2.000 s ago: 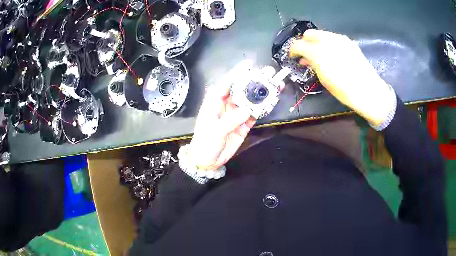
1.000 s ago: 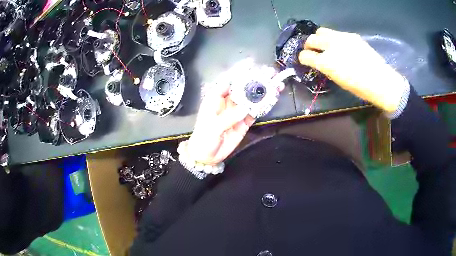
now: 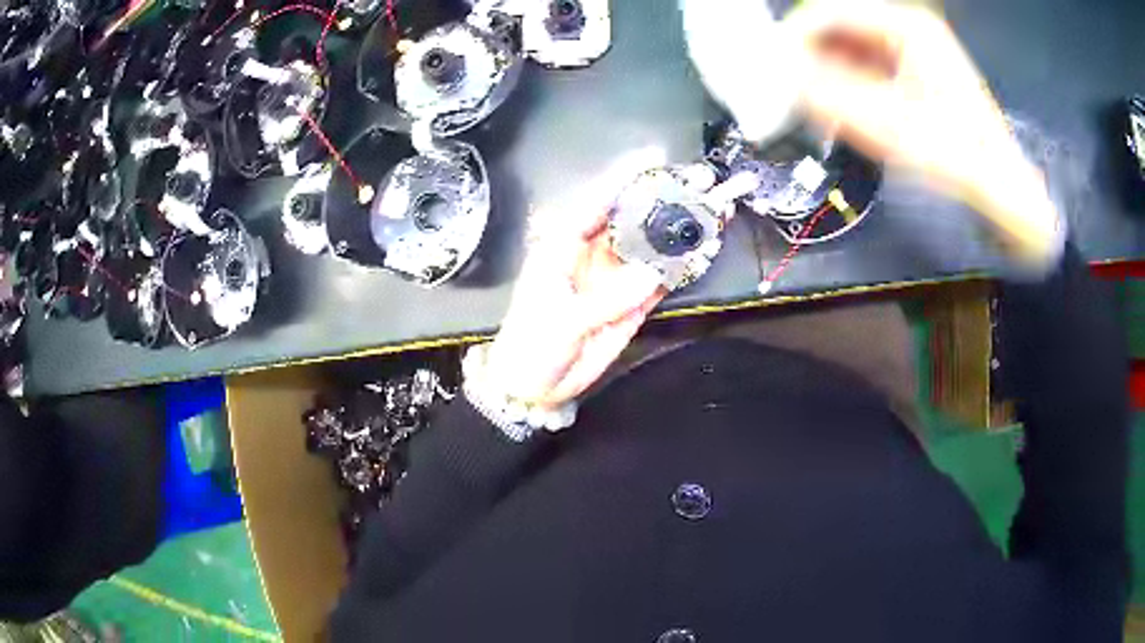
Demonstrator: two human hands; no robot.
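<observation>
My left hand (image 3: 571, 302) holds a whitish lamp board (image 3: 647, 207) by its edge, with a dark lens (image 3: 674, 229) at its centre, above the bench's front edge. A short white ribbon cable (image 3: 732, 190) runs from the board towards an open black housing (image 3: 835, 222) on the bench. A red lead (image 3: 794, 258) with a small pale plug hangs from the housing. My right hand (image 3: 866, 63) is raised behind the housing, strongly blurred. It holds a pale, blurred piece (image 3: 741, 69) whose kind I cannot make out.
Wired black units (image 3: 433, 214) crowd the left of the dark-green bench (image 3: 427, 333). Another lamp board (image 3: 565, 32) lies at the back. A cardboard box (image 3: 283, 502) with dark parts is below the edge. A person's dark sleeve (image 3: 75, 502) shows at left. A part-built unit (image 3: 1136, 132) is at far right.
My right hand has lifted up and back from the black housing and now has a pale piece in it. More of the housing shows. My left hand still holds the lamp board, slightly farther right.
</observation>
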